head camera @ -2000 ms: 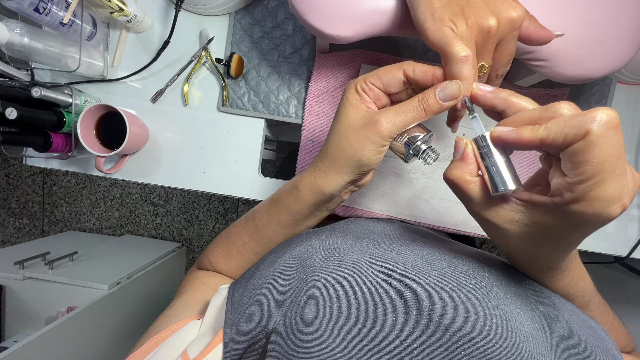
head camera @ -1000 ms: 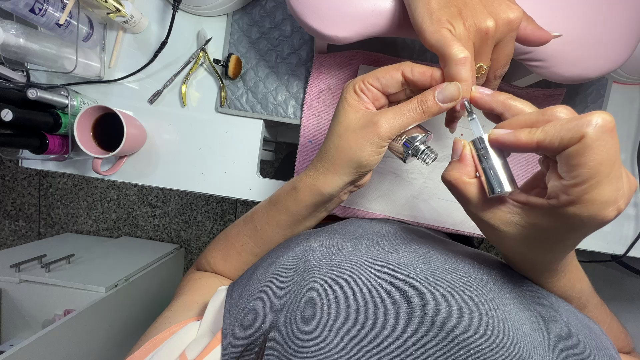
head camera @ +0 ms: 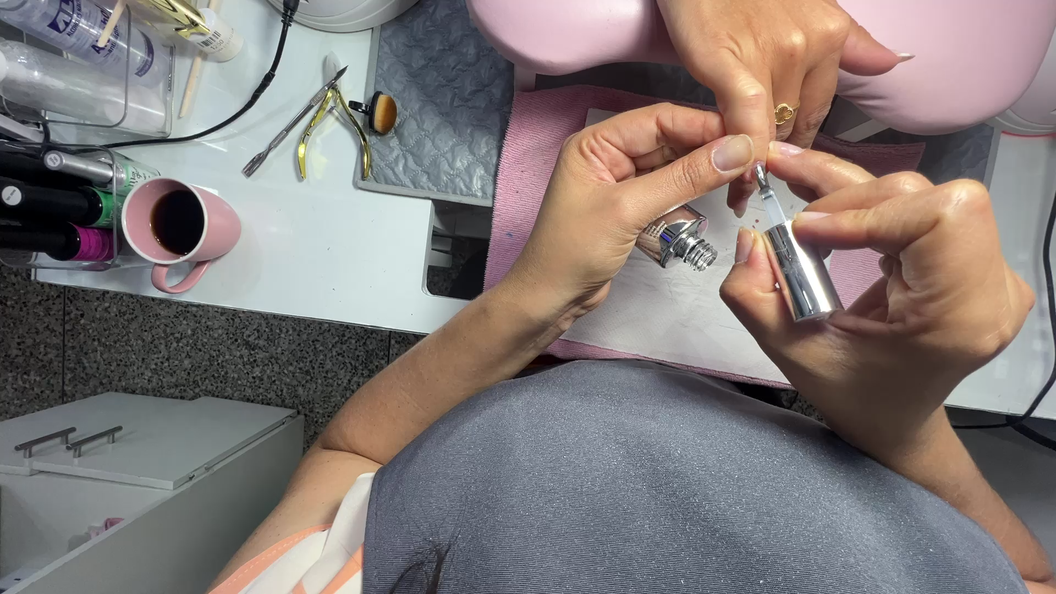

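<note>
My left hand (head camera: 615, 190) pinches a finger of another person's hand (head camera: 763, 62) between thumb and forefinger. It also holds an uncapped metallic nail polish bottle (head camera: 672, 238) against its palm, the threaded neck tilted down to the right. Between the fingers of my right hand (head camera: 899, 272) is the silver cap (head camera: 800, 272) of a nail polish brush. The brush tip (head camera: 761, 175) touches the nail of the held finger, and my right fingertips rest close to it. The other person's hand wears a gold ring (head camera: 784, 113).
Beneath the hands lie a pink towel (head camera: 528, 165) and a white sheet (head camera: 652, 322). A pink armrest (head camera: 965, 58) stands behind. To the left are golden nippers (head camera: 313, 132), a metal cuticle pusher (head camera: 293, 124), a round brush (head camera: 382, 113), a pink mug (head camera: 219, 223) of dark liquid and polish bottles (head camera: 49, 202).
</note>
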